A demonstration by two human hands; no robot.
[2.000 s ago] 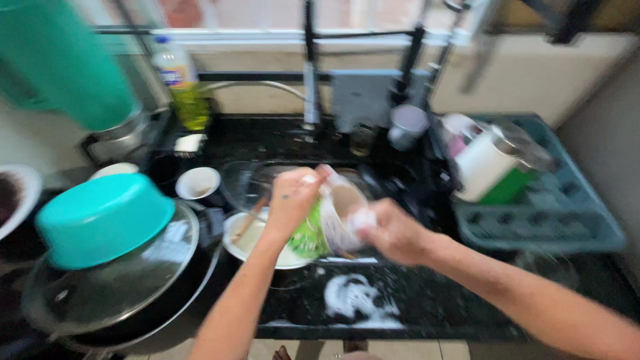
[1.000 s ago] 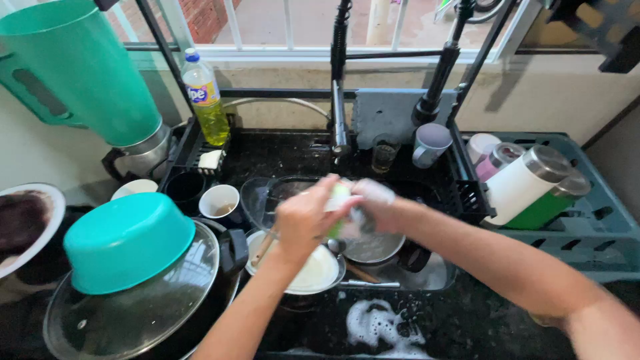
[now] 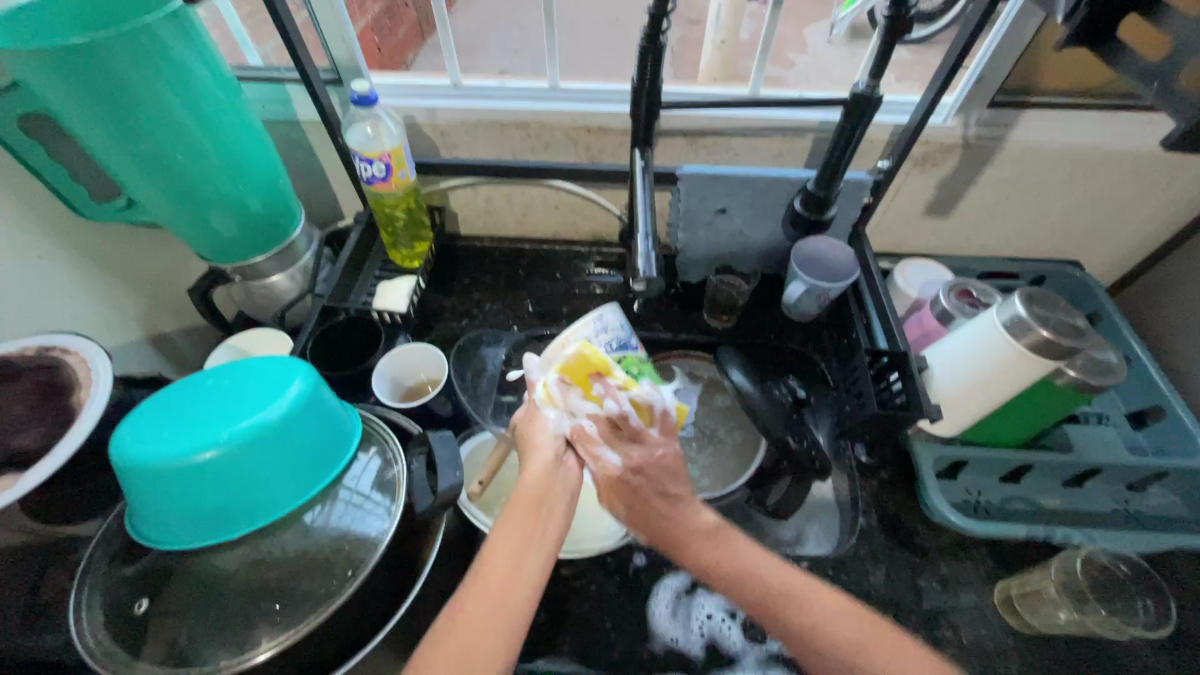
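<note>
Over the sink, my left hand [image 3: 544, 436] is closed on a white printed cup or tub [image 3: 600, 328], whose pale side rises above the fingers. My right hand [image 3: 633, 450] presses a soapy yellow sponge [image 3: 591, 367] against it; both hands carry suds. Part of the cup is hidden behind the sponge and fingers. Under the hands, a white bowl [image 3: 581, 530] with a wooden-handled utensil [image 3: 492, 464] stands beside a pan [image 3: 727, 450] holding cloudy water. A clear bowl or lid [image 3: 478, 375] lies to the left of the hands.
Left are a lidded pot [image 3: 281, 572] bearing a turquoise bowl [image 3: 234, 450], a white cup [image 3: 410, 375] and a yellow-green detergent bottle [image 3: 398, 202]. The black faucet [image 3: 644, 216] hangs above. Right stand a mug [image 3: 818, 277], a dish rack [image 3: 1041, 487] with bottles, and a glass [image 3: 1083, 595]. Foam [image 3: 703, 619] lies on the front counter.
Two seconds ago the cup's opening faced the camera between my hands; now its side shows, with the yellow sponge in plain sight against it. The view has shifted.
</note>
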